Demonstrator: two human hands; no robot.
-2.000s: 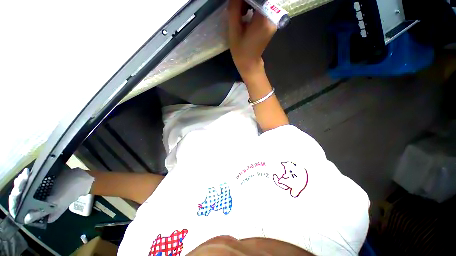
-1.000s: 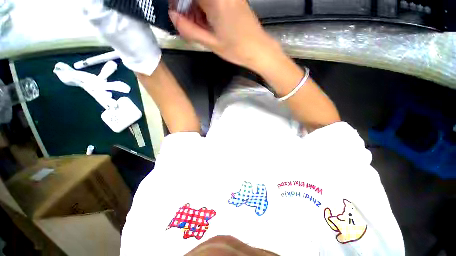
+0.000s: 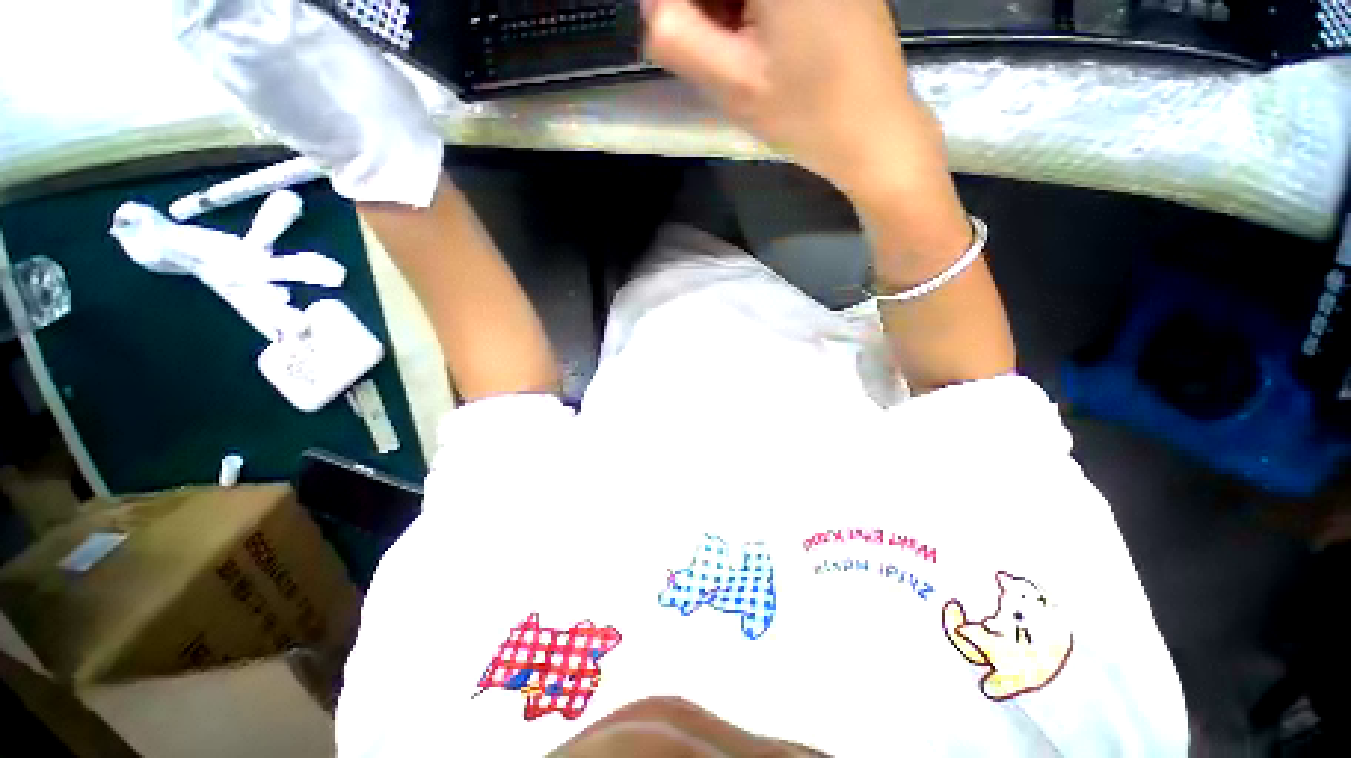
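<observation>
A black metal chassis (image 3: 548, 45) lies at the top edge on the padded bench edge, mostly cut off by the frame. Its perforated vent grille (image 3: 382, 18) shows at its left end. My left hand (image 3: 314, 96), in a white glove, is at this end; its fingers are blurred and partly cut off, so its hold is unclear. My right hand (image 3: 808, 74), bare with a bracelet at the wrist, is over the chassis's near side with fingers curled. The fingertips are partly hidden, and no marker shows in it.
Bubble wrap padding (image 3: 1126, 141) covers the bench edge. A dark green shelf at left holds a limp white glove (image 3: 237, 267), a white marker (image 3: 245, 188), and a white block (image 3: 320, 356). A cardboard box (image 3: 222, 578) stands below. A blue stool (image 3: 1215, 385) is at right.
The chassis has swung from a diagonal position to lying across the top. My right hand has come over it, then moved right along it. The marker seen in it earlier no longer shows.
</observation>
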